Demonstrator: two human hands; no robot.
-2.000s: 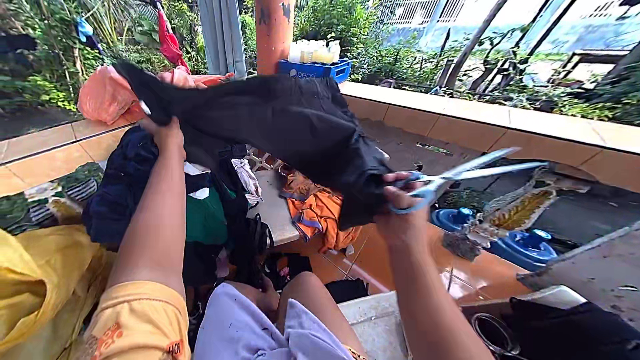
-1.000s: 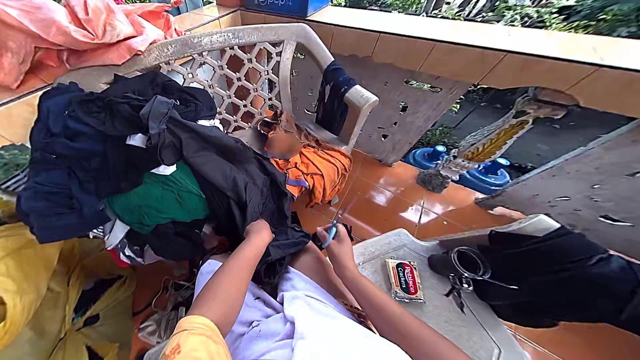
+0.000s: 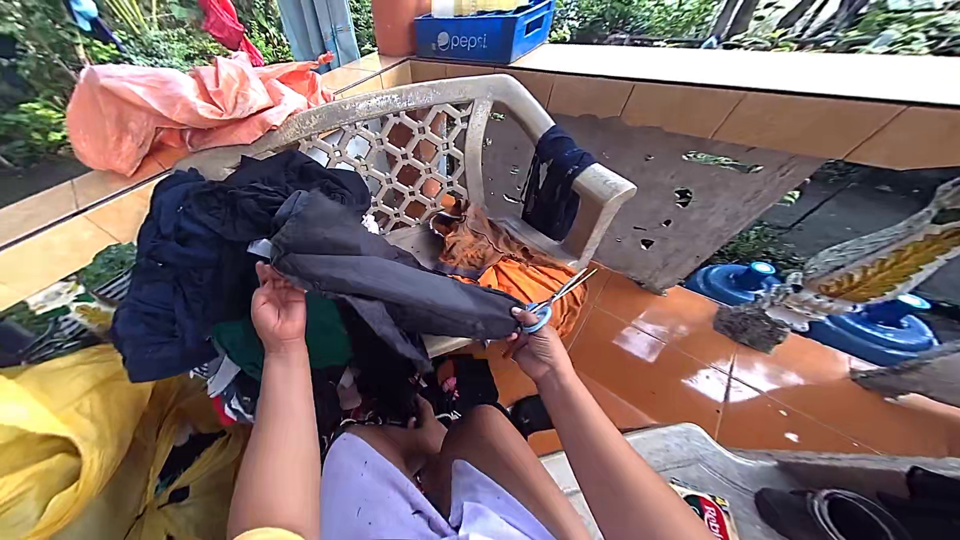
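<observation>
A black cloth garment (image 3: 390, 281) stretches between my hands above the plastic chair's seat. My right hand (image 3: 538, 349) pinches its right end and also holds scissors (image 3: 555, 300) with light blue handles, blades pointing up and away. My left hand (image 3: 279, 309) is palm up with fingers apart, beside the garment's left part; its fingertips are partly behind the cloth, and I cannot tell whether they grip it. Dark clothes (image 3: 187, 262) and a green cloth (image 3: 322, 337) lie heaped at the left. An orange cloth (image 3: 525, 281) is on the chair's right side.
A worn plastic armchair (image 3: 405, 94) stands ahead, a dark cloth (image 3: 555, 180) over its arm. Yellow sacking (image 3: 67, 427) is at left, a pink sack (image 3: 187, 112) and blue crate (image 3: 484, 34) on the tiled ledge. Blue water jugs (image 3: 870, 330) and another plastic chair (image 3: 667, 450) are at right.
The black garment was held up high, then low by my lap; now it extends over the chair. My left hand has moved left from my lap. The scissors have stayed in my right hand.
</observation>
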